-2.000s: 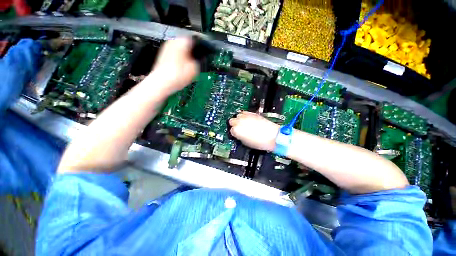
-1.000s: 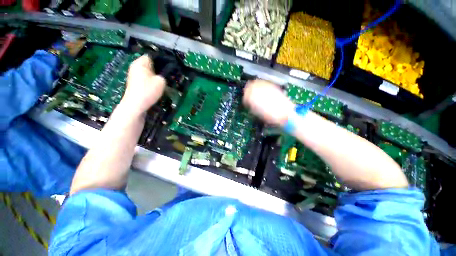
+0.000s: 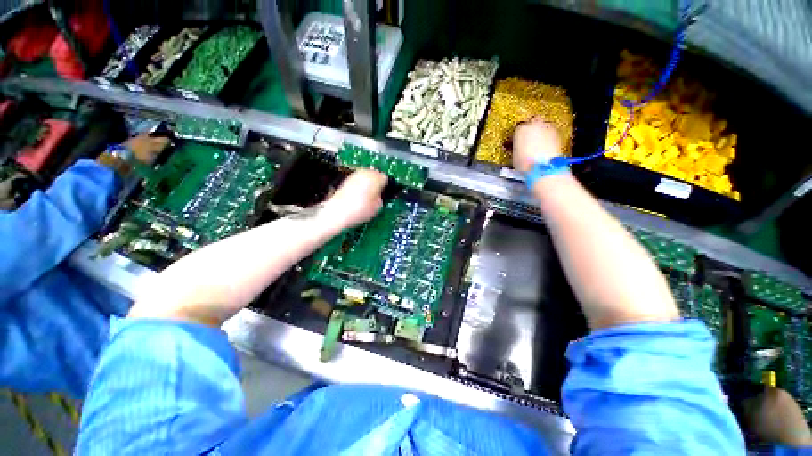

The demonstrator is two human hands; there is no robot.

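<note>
My right hand (image 3: 538,145), with a light blue wrist strap and blue cord, reaches into the middle bin of small yellow parts (image 3: 525,92); its fingertips are hidden among the parts. My left hand (image 3: 360,196) is over the upper left part of the green circuit board (image 3: 401,258), its fingers curled near the narrow board strip (image 3: 383,166). I cannot tell if the left hand holds anything. The board lies in a black pallet with clamps (image 3: 331,331) along its near edge.
A shiny metal plate (image 3: 503,298) shows right of the pallet. Off-white parts (image 3: 442,102) and larger yellow parts (image 3: 672,129) flank the middle bin. A white lidded box (image 3: 343,53) stands behind posts. A neighbour's hand (image 3: 147,147) is at the left board; another hand (image 3: 776,416) is at far right.
My right hand has moved from above the board up to the middle bin. My left hand has moved right from the pallet's left side onto the board. The right-hand pallets have shifted right, exposing the metal plate.
</note>
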